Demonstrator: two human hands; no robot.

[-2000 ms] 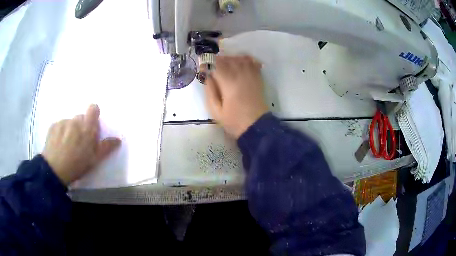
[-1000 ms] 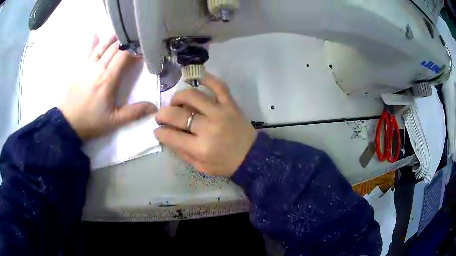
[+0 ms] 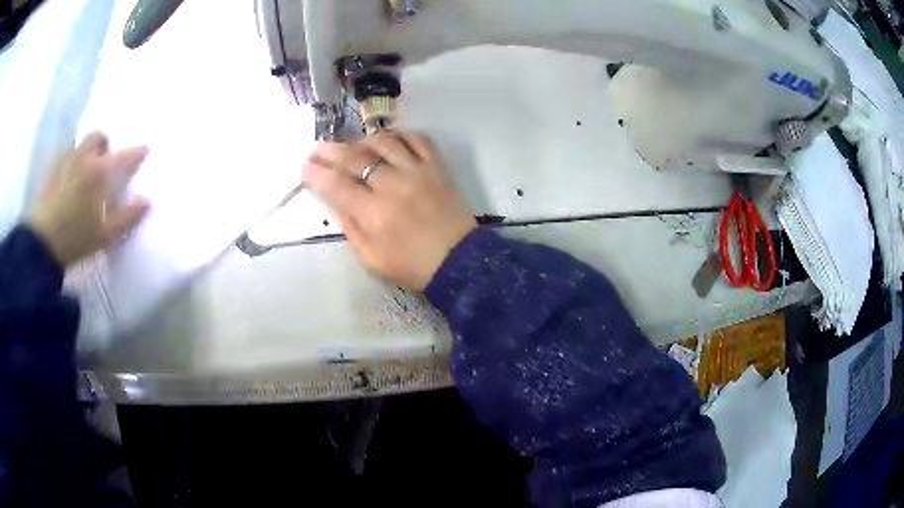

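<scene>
A white fabric panel point(image 3: 198, 129) lies at the left of the machine table, its right part at the presser foot and needle point(image 3: 327, 121). My left hand point(image 3: 89, 198) is at the panel's left side, blurred, with fingers apart. My right hand point(image 3: 396, 203), with a ring, is just right of and below the needle. Its fingertips are at the panel's right edge; whether they grip it is hidden. The panel's lower edge runs slantwise to the lower left.
The off-white sewing machine arm point(image 3: 555, 30) spans the top. Red-handled scissors point(image 3: 745, 243) and a small metal plate point(image 3: 707, 275) lie at the right by the machine base. Stacked white pieces point(image 3: 828, 238) are beyond. An orange-brown bundle point(image 3: 743, 352) and white pieces point(image 3: 758, 427) are low at right.
My left hand has moved left, away from the needle, and the panel has turned so its lower edge slants. My right hand has shifted slightly up toward the needle.
</scene>
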